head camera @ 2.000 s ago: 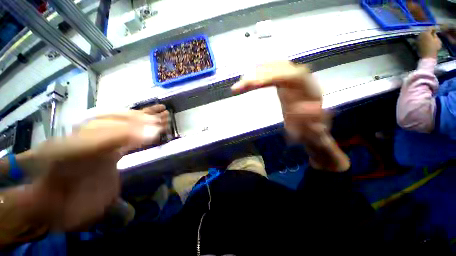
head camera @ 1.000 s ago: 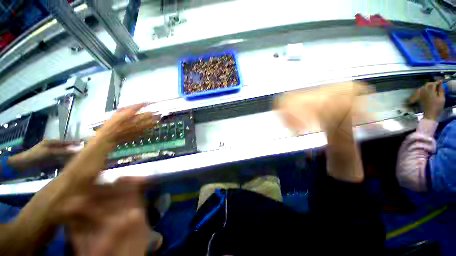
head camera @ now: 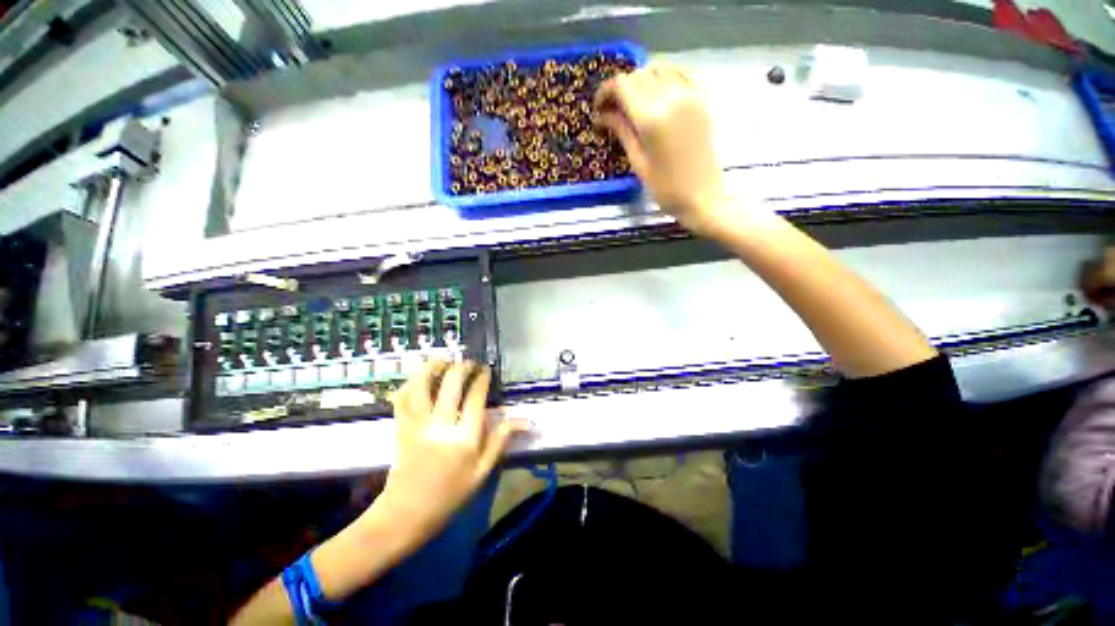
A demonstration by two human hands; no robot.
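A black pallet (head camera: 488, 323) lies on the rails at the left, holding a green PCB panel (head camera: 324, 324) of narrow boards with small parts. My left hand (head camera: 443, 434) is at the pallet's near right corner, fingertips over the panel's near edge, thumb apart; I see nothing held in it. My right hand (head camera: 666, 135) has its bent fingertips over the right side of the blue parts bin (head camera: 538, 196), which is heaped with ring coils (head camera: 526, 116). Whether the fingers pinch a coil cannot be told. A blue strap (head camera: 301, 587) circles my left wrist.
The conveyor's near rail (head camera: 685, 422) runs left to right, with a small clip (head camera: 569, 377) on it. A small white block (head camera: 839, 73) and a dark round object (head camera: 775, 75) lie on the shelf. Another person's hand (head camera: 1100, 281) and pink sleeve are cut off at the right edge.
My right hand has moved left and away from me to the bin. My left hand has come to the panel's near edge. Other hands and arms over the panel and left rails have left the view.
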